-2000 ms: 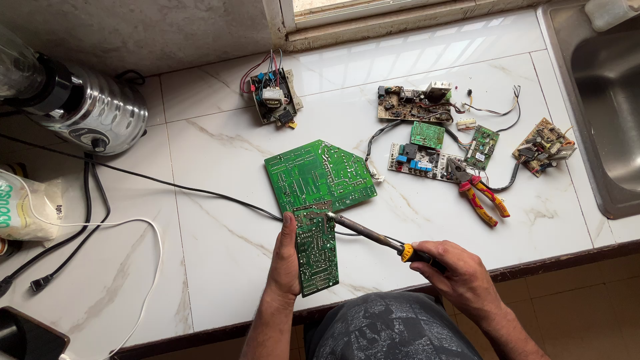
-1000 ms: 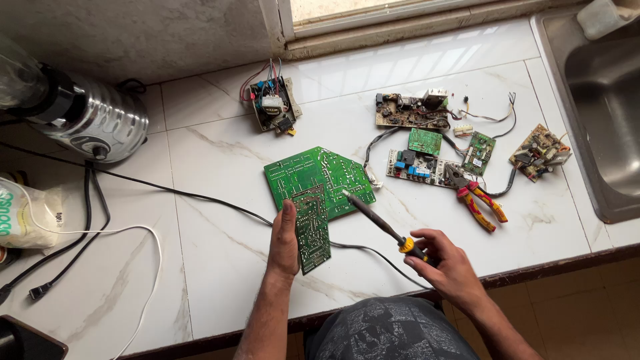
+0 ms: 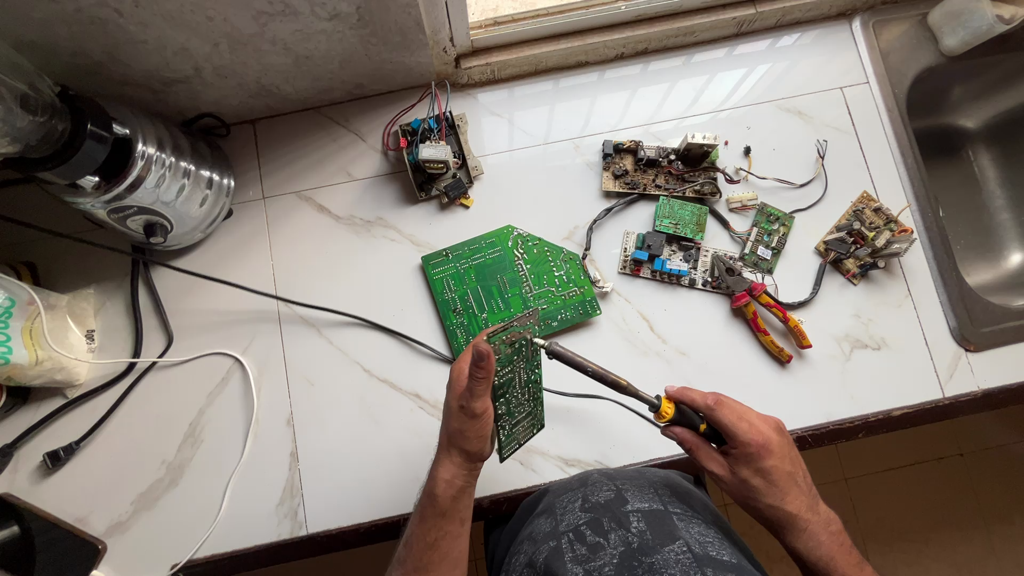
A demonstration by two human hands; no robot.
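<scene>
My left hand (image 3: 468, 404) grips a narrow printed circuit board (image 3: 520, 392) by its left edge, the board tilted with its soldered side showing. In my right hand (image 3: 740, 444) is a soldering iron (image 3: 612, 376) with a yellow and black handle; its tip is at the upper right edge of the narrow board, and whether it touches cannot be told. Behind the held board, a larger green circuit board (image 3: 504, 280) lies solder side up on the counter. The iron's black cord (image 3: 596, 396) passes behind the held board.
Several circuit boards with wires, one brown (image 3: 660, 172), lie at the right beside pliers (image 3: 760, 312) with red and yellow handles. A board with a transformer (image 3: 436, 156) sits near the wall. A blender (image 3: 144, 176) and cables (image 3: 152, 320) are left, a steel sink (image 3: 952, 192) right.
My left hand has turned the narrow board so that it looks narrower. The iron's tip, over the large green board one second ago, is now at the narrow board's edge.
</scene>
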